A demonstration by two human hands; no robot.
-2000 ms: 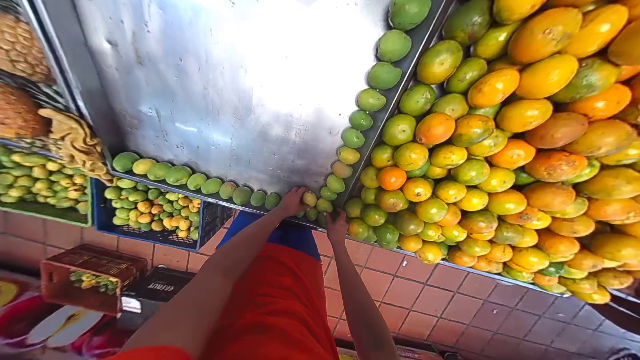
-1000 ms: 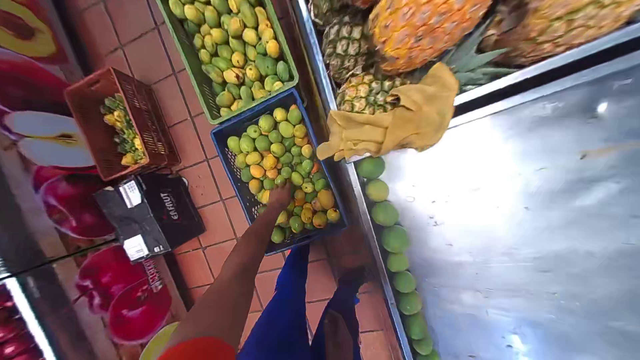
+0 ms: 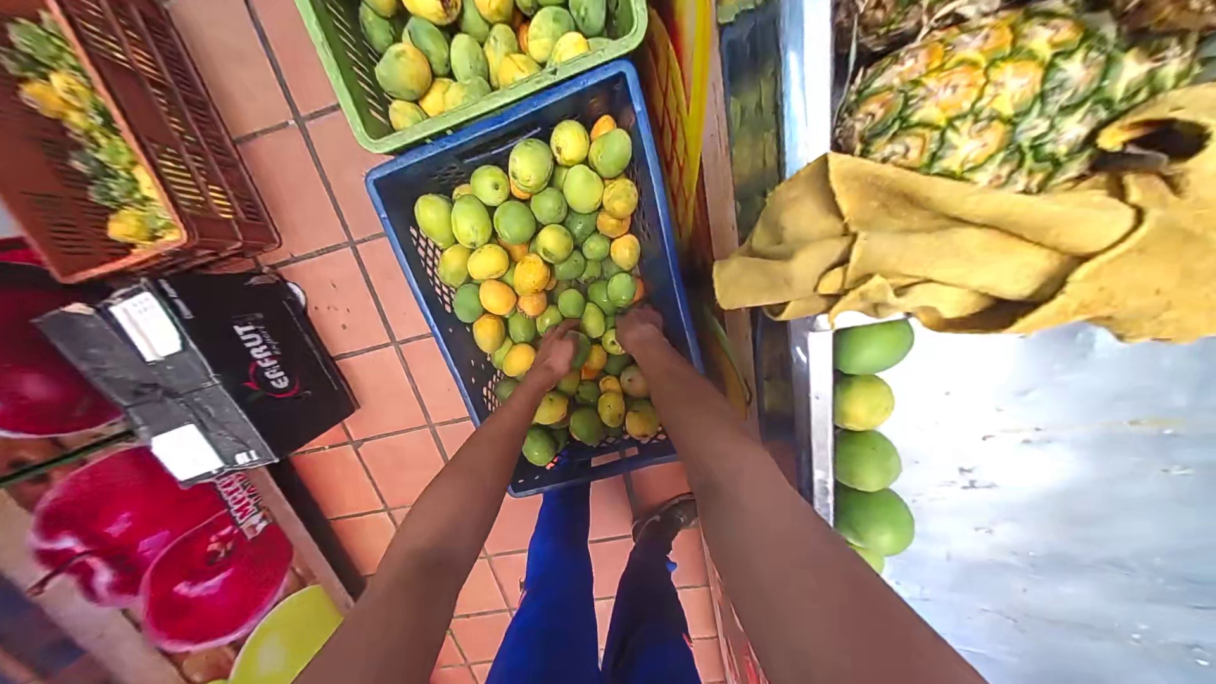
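Both of my hands are down in a blue plastic crate (image 3: pixel 383 204) of green and yellow-orange mangoes (image 3: pixel 514 221). Near the middle of the crate, my left hand (image 3: pixel 556 351) touches the fruit, its fingers partly hidden among green mangoes. My right hand (image 3: pixel 639 328) reaches in beside the crate's right wall, fingertips out of sight between the fruit. Whether either hand grips a mango cannot be made out. On the metal display table (image 3: pixel 1045 494) at the right, a row of green mangoes (image 3: pixel 867 460) lies along the raised edge.
A green crate (image 3: pixel 347 90) of mangoes adjoins the blue one. Brown crates (image 3: pixel 223 180) and a black cardboard box (image 3: pixel 275 366) stand at the left. Yellow leather gloves (image 3: pixel 950 237) lie by a pineapple (image 3: pixel 969 95) at the upper right. Below is a tiled floor (image 3: pixel 380 389).
The view has swung from the display table to the crates. Both hands were at the table's mango row two seconds ago; one second ago one hand was in the blue crate, and now both are.
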